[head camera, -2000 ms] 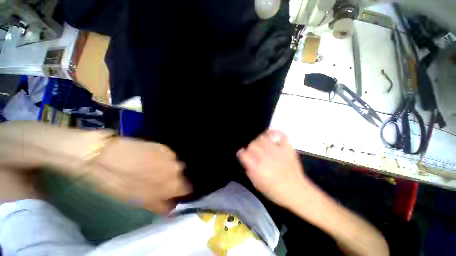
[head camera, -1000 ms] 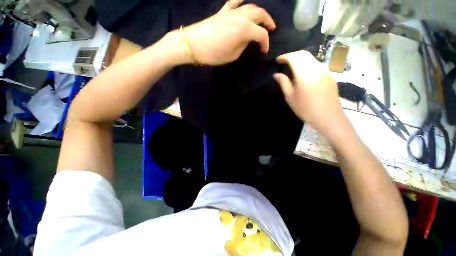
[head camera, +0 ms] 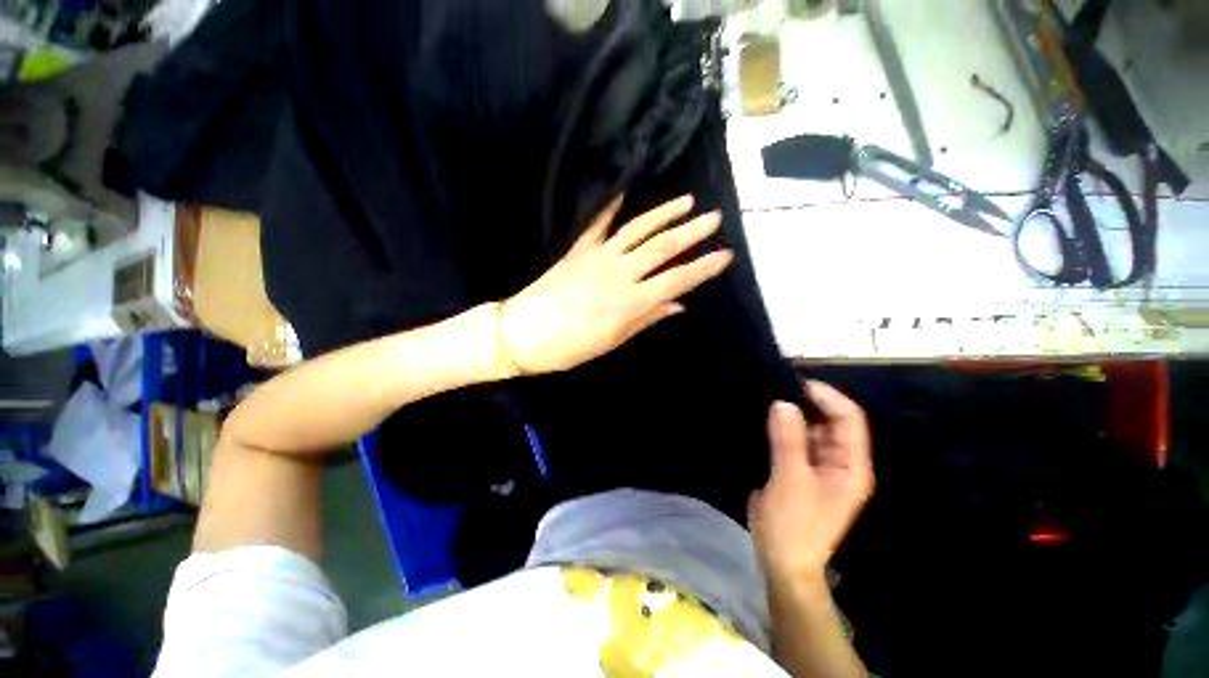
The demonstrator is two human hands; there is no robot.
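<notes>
A large black garment body (head camera: 398, 172) covers the left of the table and hangs down over the lap. My left hand (head camera: 617, 291) lies flat on the cloth with its fingers spread, holding nothing. My right hand (head camera: 815, 470) is at the cloth's right edge, just below the table edge, with the edge pinched between thumb and fingers. The needle area at the top is mostly cut off by the picture's edge.
Thread snips (head camera: 928, 190) and fabric scissors (head camera: 1087, 225) lie on the white table (head camera: 849, 285), right of the cloth. A tan block (head camera: 761, 74) is near the top. A blue bin (head camera: 411, 536) is left of the lap; a red crate (head camera: 1136, 411) is at lower right.
Both hands have moved down and away from the needle area. My left hand now lies flat on the cloth, and my right hand has gone to the cloth's edge below the table edge. The view has shifted.
</notes>
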